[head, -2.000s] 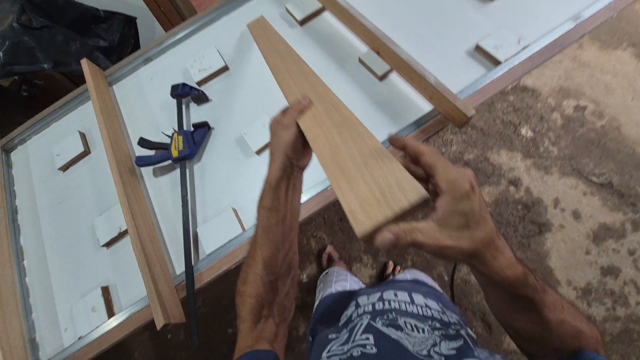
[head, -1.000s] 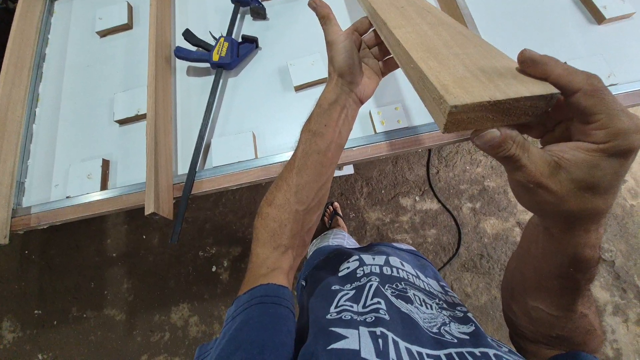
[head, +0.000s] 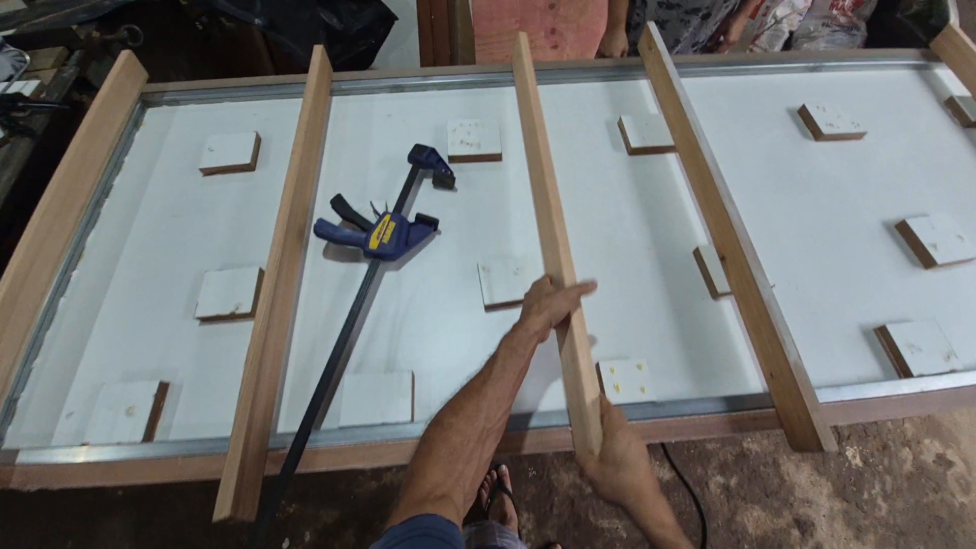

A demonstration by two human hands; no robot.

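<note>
A wooden board [head: 550, 198] stands on its narrow edge across the framed white panel [head: 412, 320], its near end over the front rail. My left hand [head: 550, 305] grips it below its middle, with one finger stretched out to the right. Around the near end is my right hand [head: 616, 446]. To the left lies a blue and black bar clamp [head: 387, 236], its long bar running down past the panel's near edge. Another wooden board [head: 286, 267] lies across the panel left of the clamp, and a further one [head: 732, 244] lies to the right of the held board.
Several white-topped blocks [head: 229, 152] sit on the panel. A wooden board [head: 69, 175] runs along its left end. A person's hand [head: 612, 40] is beyond the far edge, near a reddish board [head: 540, 27]. A dark cable [head: 686, 488] lies on the floor at the near side.
The board in my hands has gone from being held up, broad face showing, to standing on edge across the panel. My left hand has regripped it. The view has shifted.
</note>
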